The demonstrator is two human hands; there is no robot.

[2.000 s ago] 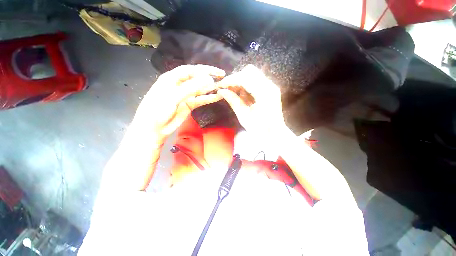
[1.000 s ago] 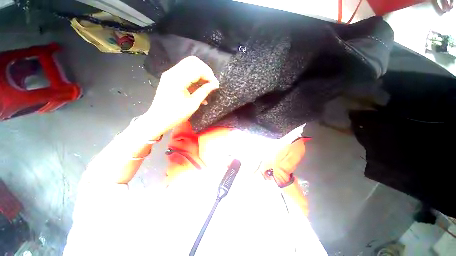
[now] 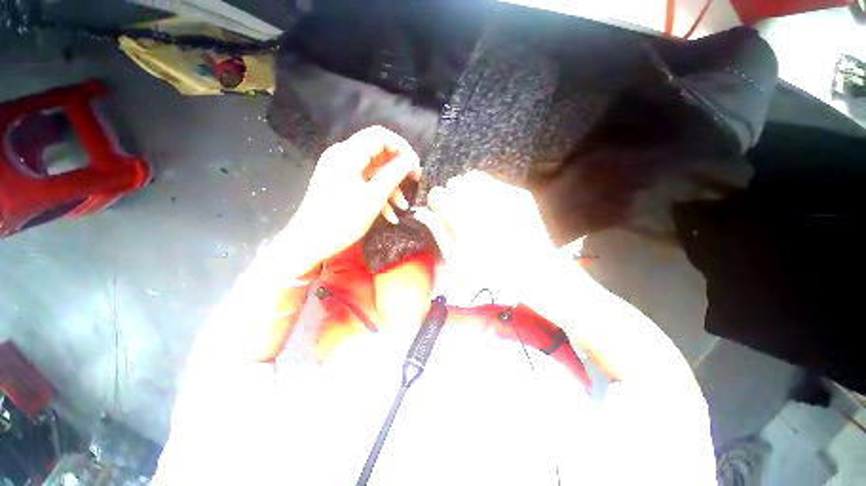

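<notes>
A dark jacket (image 3: 608, 114) lies over the lap, with a speckled grey tweed strip (image 3: 494, 114) and a smooth grey lining beside it. My left hand (image 3: 366, 190) is bent at the strip's left edge, thumb and fingers closed on the cloth. My right hand (image 3: 489, 214) is just right of it, fingertips pinched at the same edge and covering part of the strip. Both hands are overexposed. No needle or thread can be made out at the fingertips. A dark tweed flap hangs below the hands over red clothing.
A white table edge (image 3: 608, 13) crosses the top, with a red object (image 3: 788, 8) at upper right. A red stool (image 3: 71, 157) stands at left. A yellowish piece (image 3: 199, 66) lies at upper left. More dark cloth (image 3: 788, 285) hangs at right.
One second ago only my left hand showed at the jacket. My right hand has come back to the tweed edge beside it, and a flap again hangs below the hands.
</notes>
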